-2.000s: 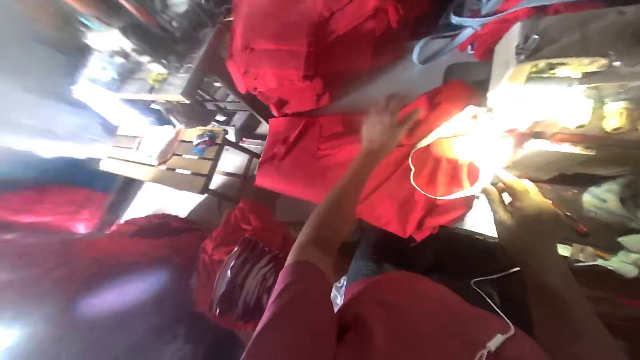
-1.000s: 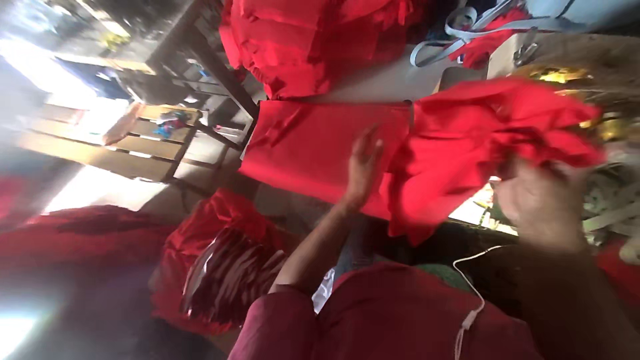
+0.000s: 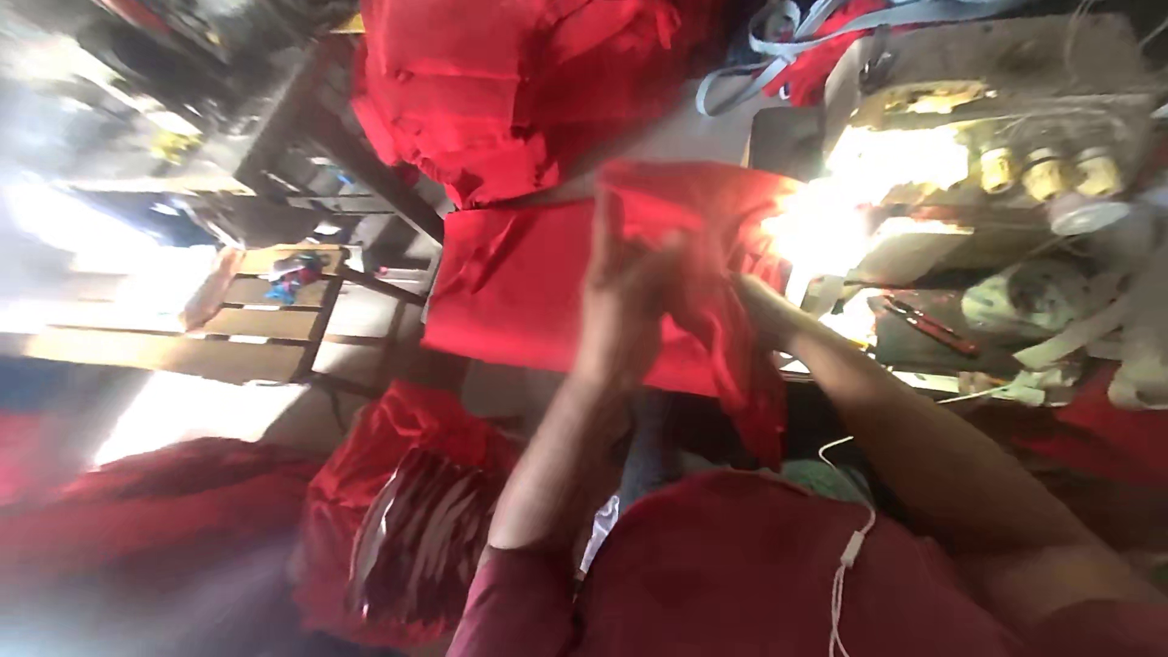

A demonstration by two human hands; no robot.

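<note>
Red fabric (image 3: pixel 721 210) is bunched between my hands in front of the brightly lit machine, which looks like a sewing machine (image 3: pixel 899 164). My left hand (image 3: pixel 630 283), blurred, is on the cloth's left part, its fingers partly hidden by folds. At the cloth's right edge, my right hand (image 3: pixel 762 306) grips it close to the glare; the fingertips are hidden. Under and left of the hands lies a flat red fabric piece (image 3: pixel 520 274), and a loose end of the bunched cloth hangs toward my lap.
A large heap of red fabric (image 3: pixel 447 73) lies beyond. Grey-blue straps (image 3: pixel 776 55) are at the top right. Red-handled snips or a similar tool (image 3: pixel 931 326) lie right of my right hand. A wooden slatted bench (image 3: pixel 265 319) stands left, and a red bundle (image 3: pixel 401 547) is below it.
The red cloth that was spread over the machine a second ago is now drawn back and gathered between my hands. My right hand has moved left, toward my left hand; the lamp glare shows again.
</note>
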